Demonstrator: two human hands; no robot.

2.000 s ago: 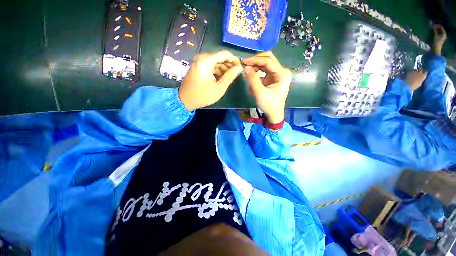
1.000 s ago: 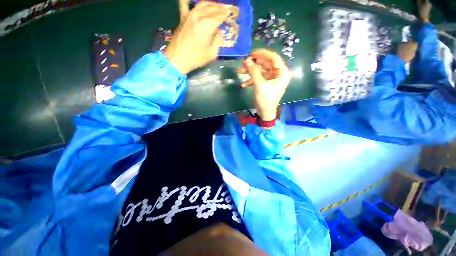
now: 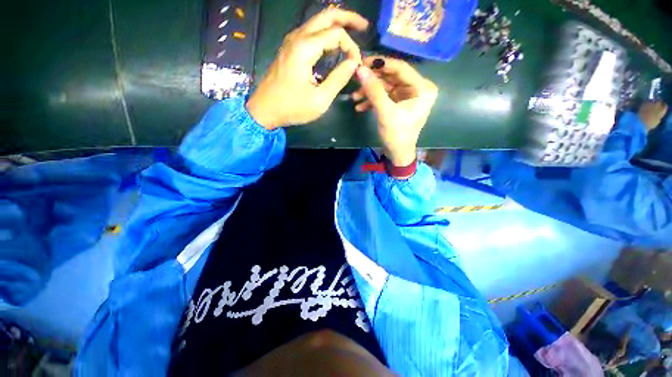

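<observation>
My left hand [image 3: 306, 77] and my right hand [image 3: 401, 99] meet at the fingertips above the green bench. A small dark component [image 3: 378, 64] shows at the fingers of my right hand, which is pinched on it. My left thumb and index finger are pinched together beside it; whether they hold something is too small to tell. A black phone housing [image 3: 234, 40] with orange and white marks lies left of my hands, its silvery circuit board [image 3: 223, 81] towards me. A second housing is mostly hidden behind my left hand.
The blue parts bin [image 3: 448, 46] with tiny pieces is beyond my right hand. The loose dark and silvery pile [image 3: 501, 44] lies right of it. A blister tray [image 3: 571, 125] is farther right, beside another person's blue sleeve [image 3: 626, 136].
My left hand has come back from over the blue bin to my right hand, and their fingertips now meet. The view has shifted, so the bench things appear farther right.
</observation>
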